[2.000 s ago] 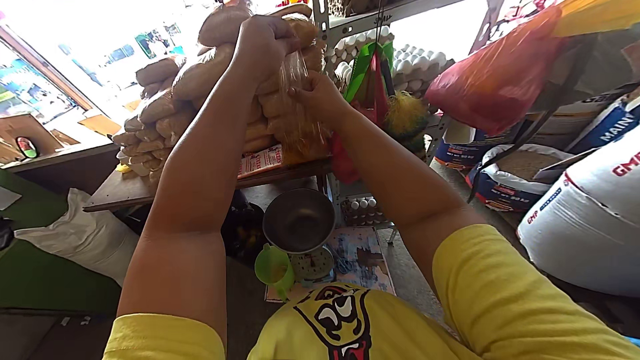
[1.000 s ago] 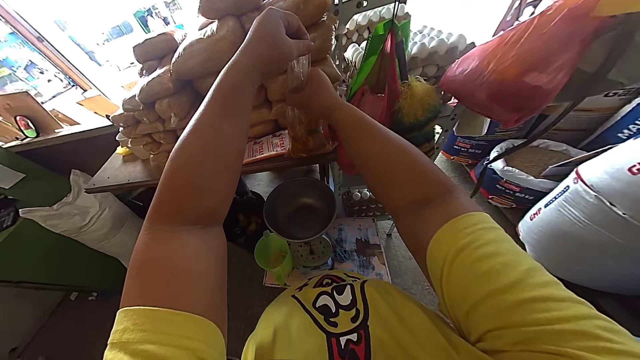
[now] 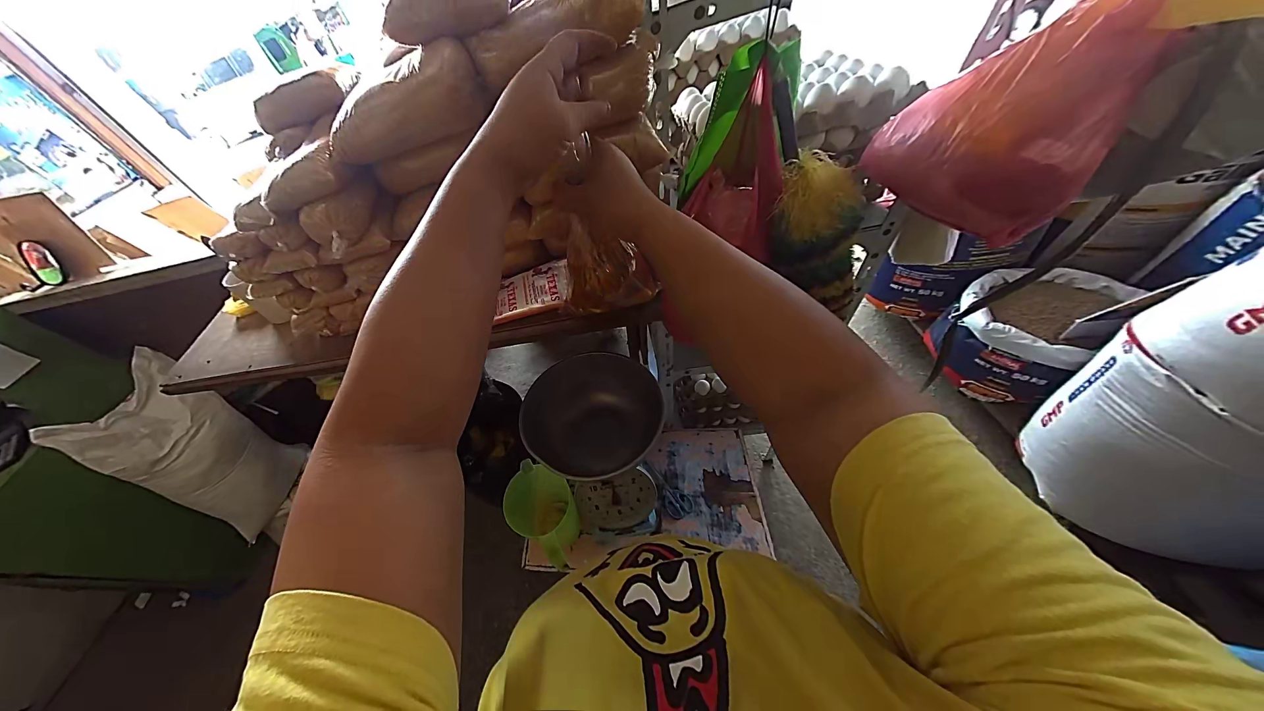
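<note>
Both my hands are raised together at the top centre, in front of the stacked bags of brown contents (image 3: pixel 410 104). My right hand (image 3: pixel 612 183) grips the gathered neck of a clear plastic bag of amber-brown contents (image 3: pixel 602 272), which hangs below it near the table's edge. My left hand (image 3: pixel 543 109) is at the neck of the same bag, fingers partly spread; whether it grips the plastic cannot be told. Below, a dark round pan (image 3: pixel 592 415) sits on a dial scale (image 3: pixel 617 499), with a green plastic pitcher (image 3: pixel 541 509) beside it.
The wooden table (image 3: pixel 247 351) bears the stack and a printed packet (image 3: pixel 533 291). Egg trays (image 3: pixel 854 99) stand behind hanging green and red bags (image 3: pixel 731 148). A red plastic bag (image 3: pixel 1007 118) hangs at right above an open sack of grain (image 3: pixel 1047 308) and white sacks (image 3: pixel 1165 425).
My left hand's fingers have spread apart at the bag's neck, and my right hand has closed in beside it. The clear plastic that stood up between my hands is now mostly hidden.
</note>
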